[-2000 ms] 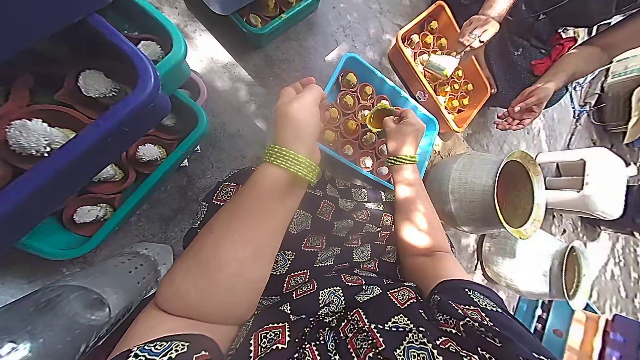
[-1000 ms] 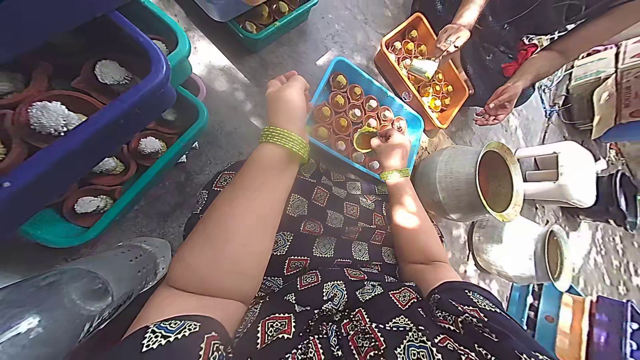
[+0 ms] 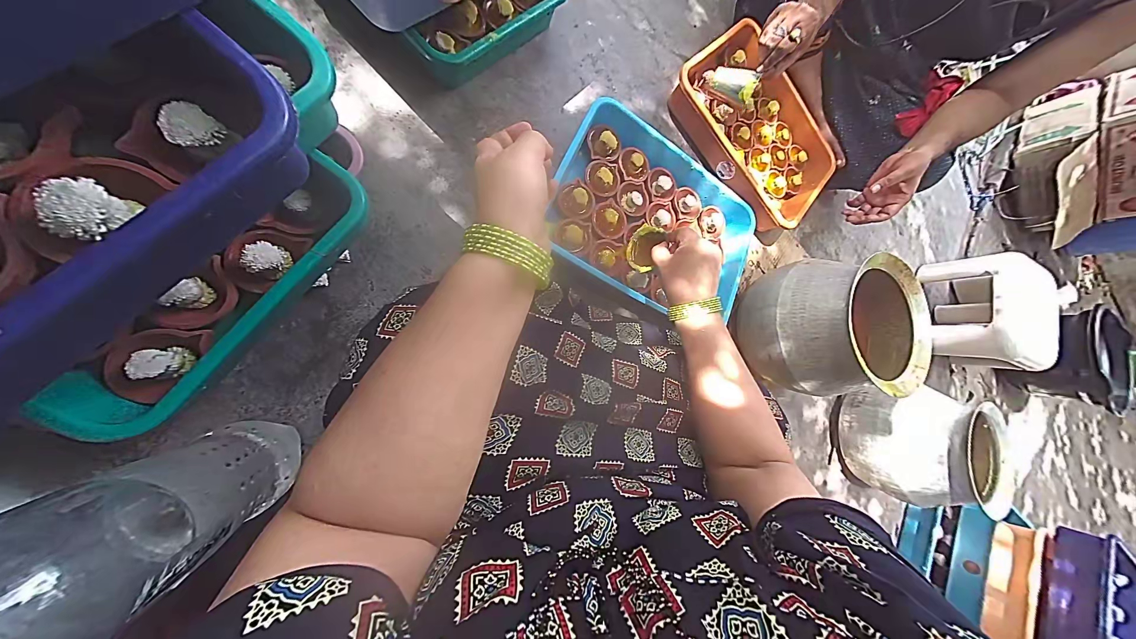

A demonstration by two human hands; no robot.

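A blue plastic crate (image 3: pixel 744 213) holds rows of small clay cups (image 3: pixel 633 163), some topped with yellow and some with white. My right hand (image 3: pixel 690 262) grips a small yellow-rimmed cup (image 3: pixel 645 247) over the crate's lower right part. My left hand (image 3: pixel 515 169), fingers curled, is by the crate's left edge; whether anything is between its fingers is not visible. Green bangles circle both my wrists.
Beyond, a co-worker's hand (image 3: pixel 792 34) holds a container (image 3: pixel 733 87) over an orange crate (image 3: pixel 679 98) of cups; their other hand (image 3: pixel 892 185) is open. Metal pots (image 3: pixel 790 324) (image 3: pixel 896 444) and a white stool (image 3: pixel 1003 311) stand right. Stacked crates (image 3: pixel 293 328) with clay lamps stand left.
My right hand, with the yellow-rimmed cup, has moved toward the crate's near side since two seconds ago. More of the cups show yellow tops cannot be told.
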